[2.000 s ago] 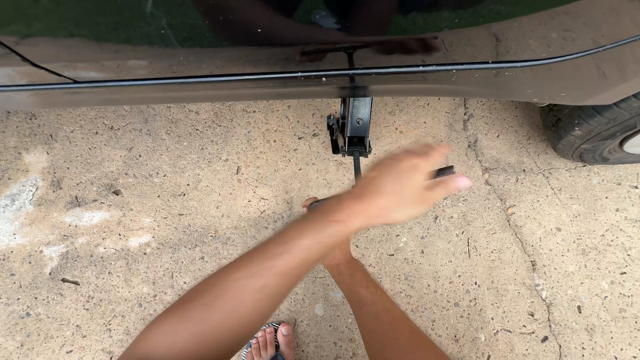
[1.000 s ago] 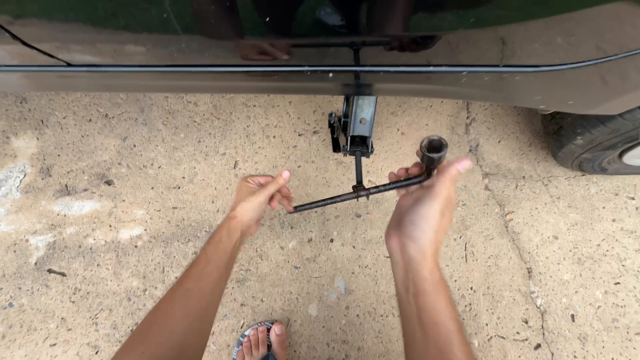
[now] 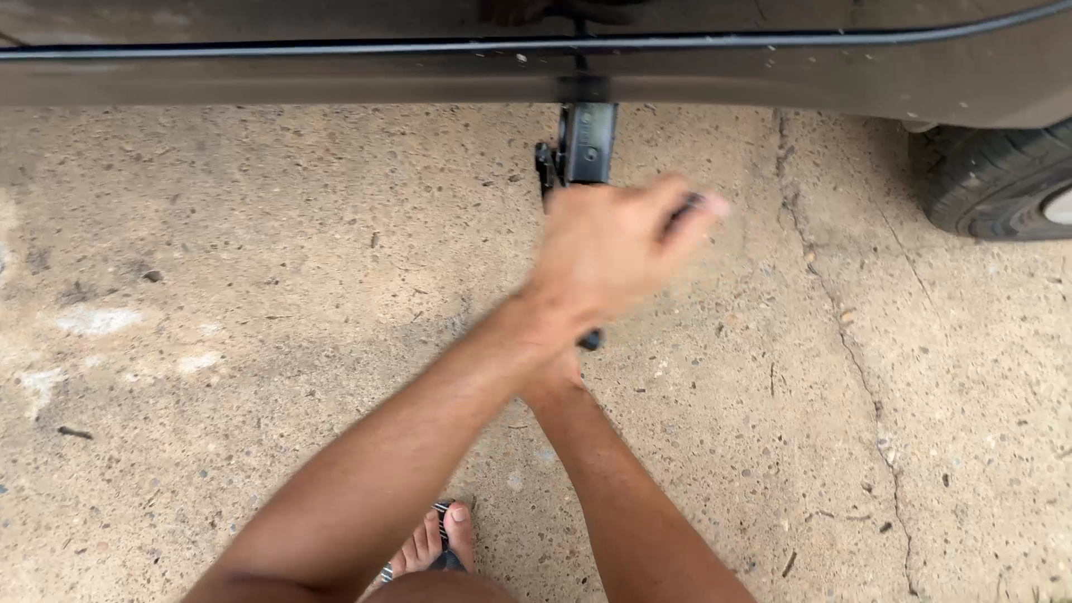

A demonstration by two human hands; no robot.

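Observation:
A black metal car jack (image 3: 591, 142) stands on the ground under the sill of a dark car (image 3: 402, 79). My left hand (image 3: 599, 243) is blurred and reaches across my right arm, just below the jack, with its fingers around the dark end of a lug wrench (image 3: 682, 211). Most of the wrench is hidden by my hands; a black part of it shows below my left wrist. My right hand (image 3: 557, 368) lies beneath the left forearm, almost wholly covered, so its grip cannot be made out.
A car tyre (image 3: 997, 180) stands at the upper right. Cracks run through the rough concrete ground (image 3: 837, 335) on the right. My foot in a flip-flop (image 3: 444, 536) is at the bottom, between my arms.
One second ago my hands were apart at the two ends of the wrench; now my left arm crosses over the right. The wrench has turned and is mostly hidden.

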